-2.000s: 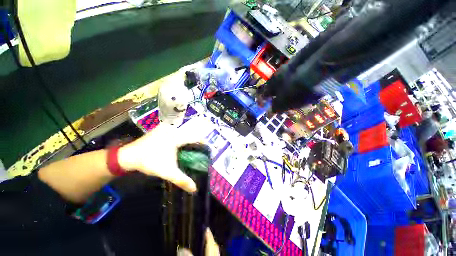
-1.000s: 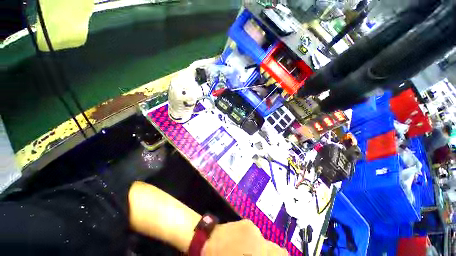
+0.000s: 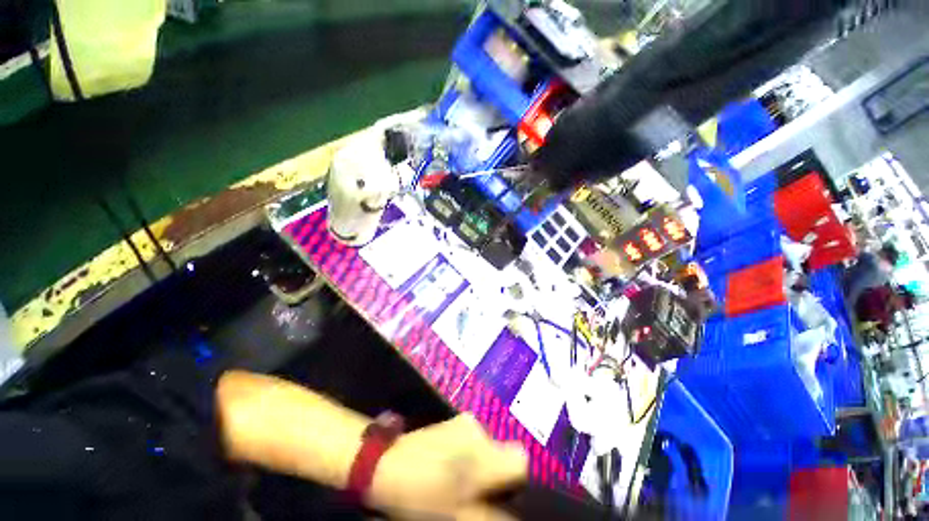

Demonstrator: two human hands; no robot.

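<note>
My left hand [image 3: 448, 470], bare with a dark red band at the wrist, is at the bottom centre over the bench's patterned front edge. It is blurred, its fingers look bent, and its underside is hidden. A dark thing [image 3: 555, 506] shows right beside the fingers at the picture's lower edge; I cannot tell what it is or whether the hand grips it. My right hand is not in view.
The bench [image 3: 382, 305] carries a white bottle [image 3: 357, 193], tangled leads [image 3: 601, 356] and a power supply with red digits [image 3: 654, 238]. A blue bin [image 3: 703, 432] stands at its right. A large dark blurred shape [image 3: 652, 97] crosses the upper right.
My left hand has left the black unit with the green end and moved right and down; in the last second it has shifted slightly left. My right hand's fingers have left the view.
</note>
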